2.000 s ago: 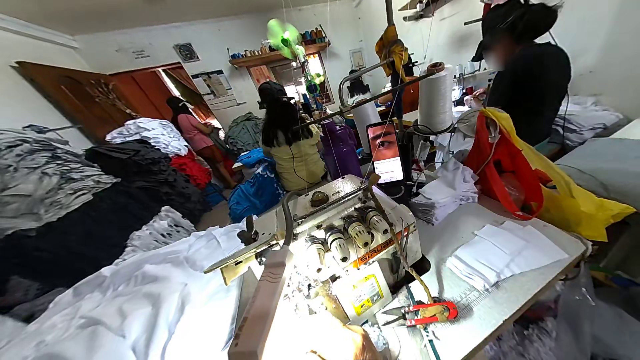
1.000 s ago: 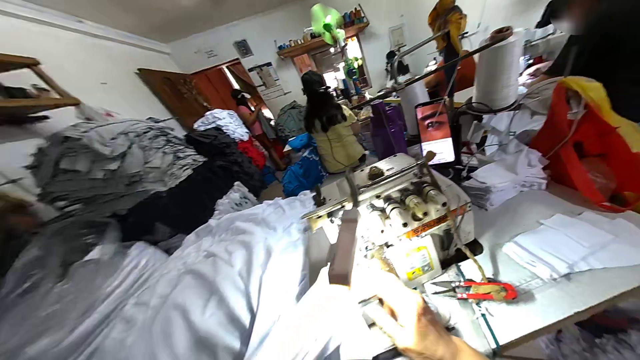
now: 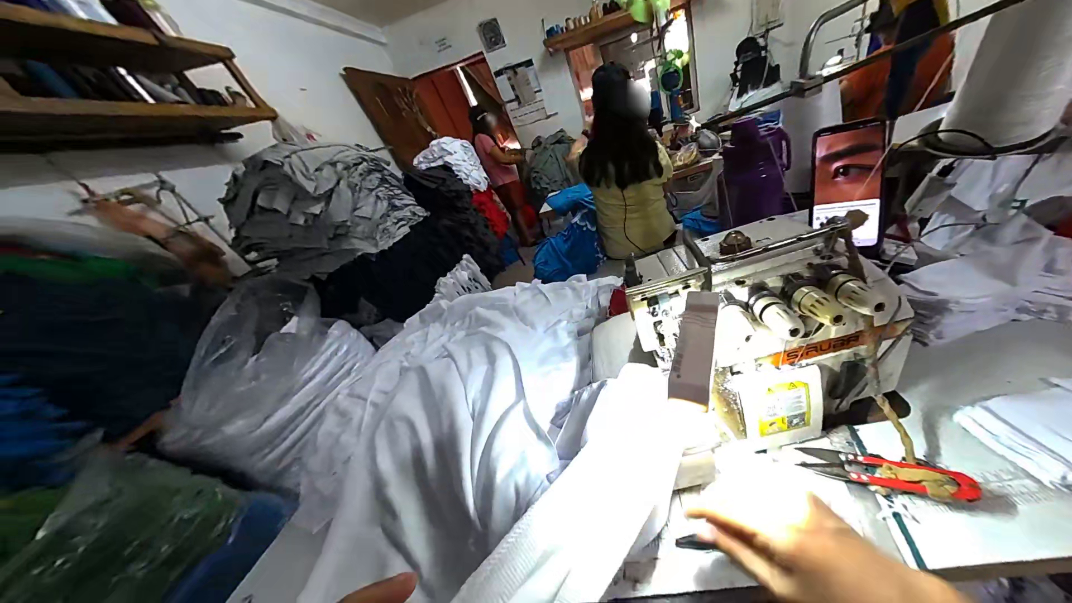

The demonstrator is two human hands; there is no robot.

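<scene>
My right hand (image 3: 779, 528) lies at the front of a Siruba overlock sewing machine (image 3: 779, 327), its fingertips by the bright, washed-out area below the needle; whether it grips cloth there is unclear. Of my left hand (image 3: 381, 589) only a finger shows at the bottom edge, against white fabric (image 3: 452, 402). A strip of that fabric runs from the machine down toward me. Red-handled thread snips (image 3: 904, 477) rest on the machine table to the right of my right hand. A long brownish-grey bar (image 3: 695, 347) stands in front of the machine head.
Folded white cloth pieces (image 3: 1026, 427) lie at the right. A phone (image 3: 848, 180) stands behind the machine, near a large thread cone (image 3: 1005, 75). Clear plastic bags (image 3: 251, 394) and heaped grey cloth (image 3: 318, 201) are at the left. Two people are farther back, one seated.
The view has swung left, showing more of the white fabric and the shelves. My right hand shows more fully than two seconds ago, and a finger of my left hand has come into view.
</scene>
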